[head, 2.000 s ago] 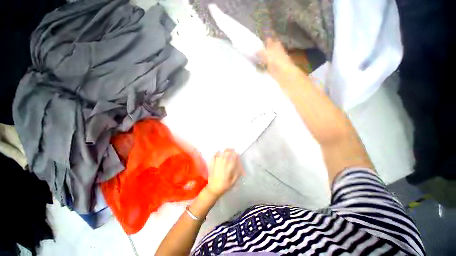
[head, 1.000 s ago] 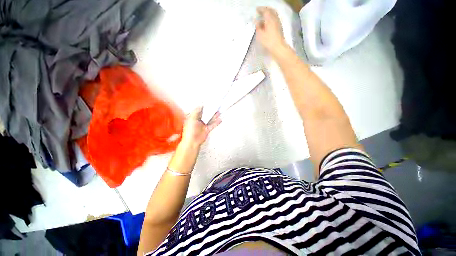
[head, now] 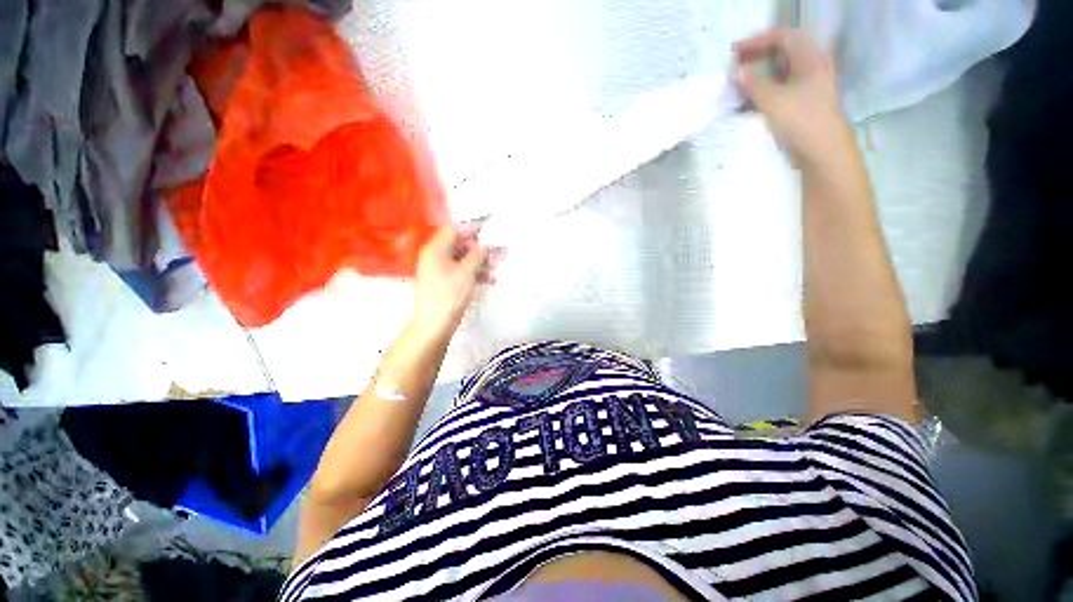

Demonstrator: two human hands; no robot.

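Observation:
A long narrow white cut piece stretches slantwise over the white table, its outline partly lost in glare. My left hand grips its near left end with bent fingers, beside the orange-red plastic bag. My right hand holds its far right end at the upper right, fingers pinched. Both hands are bare.
Grey cloth pieces lie left of the bag. A folded white cloth lies at the upper right. Black cloth is at the right edge. The table's near edge runs before my body. A blue bin stands below it.
My right hand has moved right with the far end of a white piece. The strip now spans between both hands. The view has shifted, showing more floor at the lower left.

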